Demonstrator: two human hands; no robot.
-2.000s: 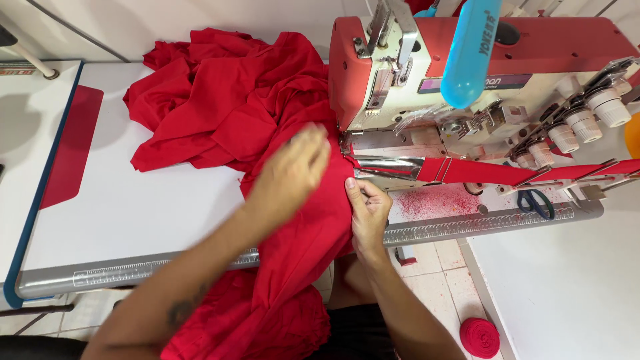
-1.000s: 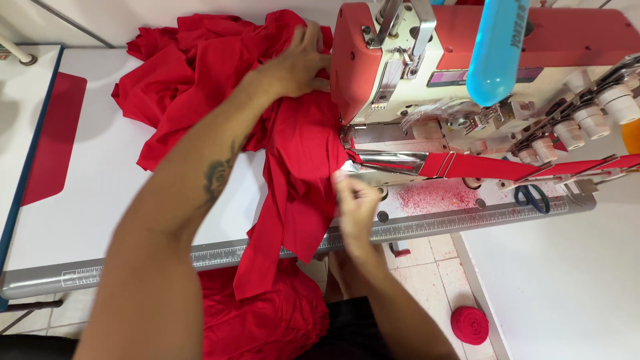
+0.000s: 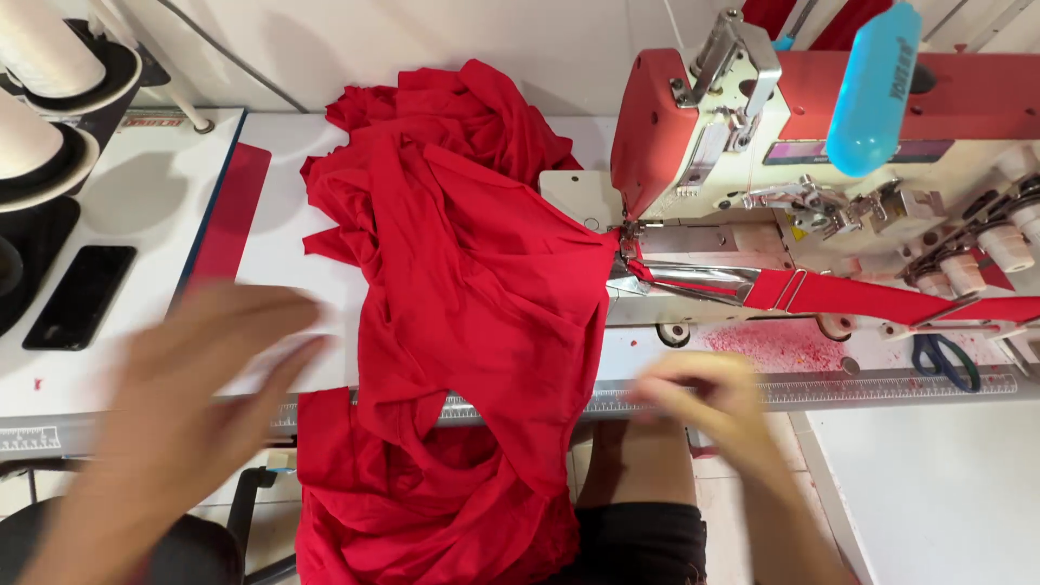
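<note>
Red fabric (image 3: 487, 292) lies across the table and hangs over its front edge onto the lap. Its right edge reaches under the presser foot (image 3: 628, 240) of a red and white industrial sewing machine (image 3: 654, 122). From the right, a red fabric strip (image 3: 861, 301) runs through a metal binder folder (image 3: 707, 279) to the needle area. My left hand (image 3: 219, 349), blurred, is in the air left of the fabric, fingers apart, holding nothing. My right hand (image 3: 703, 398) is blurred over the ruler edge, right of the fabric and apart from it; whether its fingers hold anything is unclear.
Blue-handled scissors (image 3: 946, 363) lie at the table's front right, near red lint (image 3: 776, 345). A ruler-marked edge (image 3: 812, 392) runs along the front. A black phone (image 3: 80, 298) and thread cones (image 3: 49, 49) are at left. A blue tool (image 3: 873, 89) hangs before the machine.
My left hand has left the fabric and moved left and toward me. My right hand has moved away from the fabric near the folder. The fabric is spread wider in front of the needle.
</note>
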